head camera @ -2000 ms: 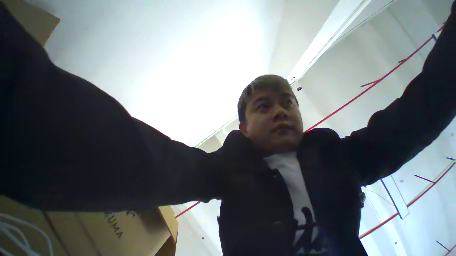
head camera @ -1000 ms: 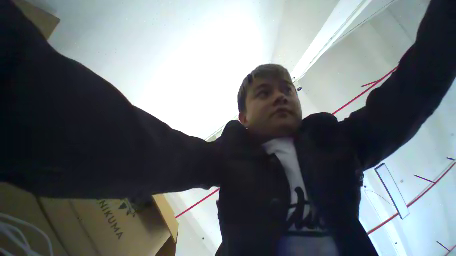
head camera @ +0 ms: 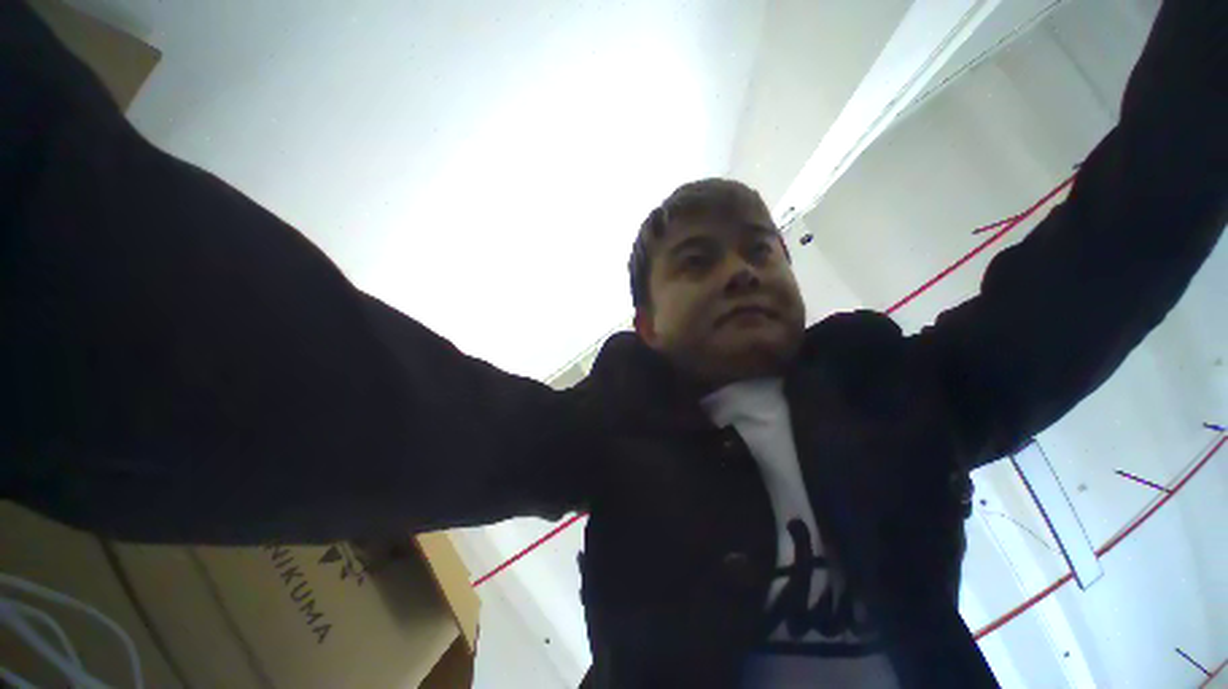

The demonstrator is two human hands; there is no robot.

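Note:
The camera looks up at a person in a dark jacket (head camera: 660, 538) and a white T-shirt (head camera: 770, 431) with black lines on it. Both dark sleeves reach out past the camera to the picture's left and right edges. Neither hand is in the picture, so what they hold is hidden. A brown carton (head camera: 269, 612) with dark printed letters is at the lower left, partly covered by a sleeve. White cords (head camera: 74, 633) loop in front of it at the bottom left corner.
Another brown carton corner (head camera: 108, 51) shows at the upper left. Above are a bright white ceiling (head camera: 471, 148), red pipes (head camera: 1165, 501) on the right and a long hanging fixture (head camera: 1057, 518).
The person's head and torso have shifted slightly left and the head has turned a little. The sleeve on the right has moved inward since the earliest frame. More of the carton's print shows.

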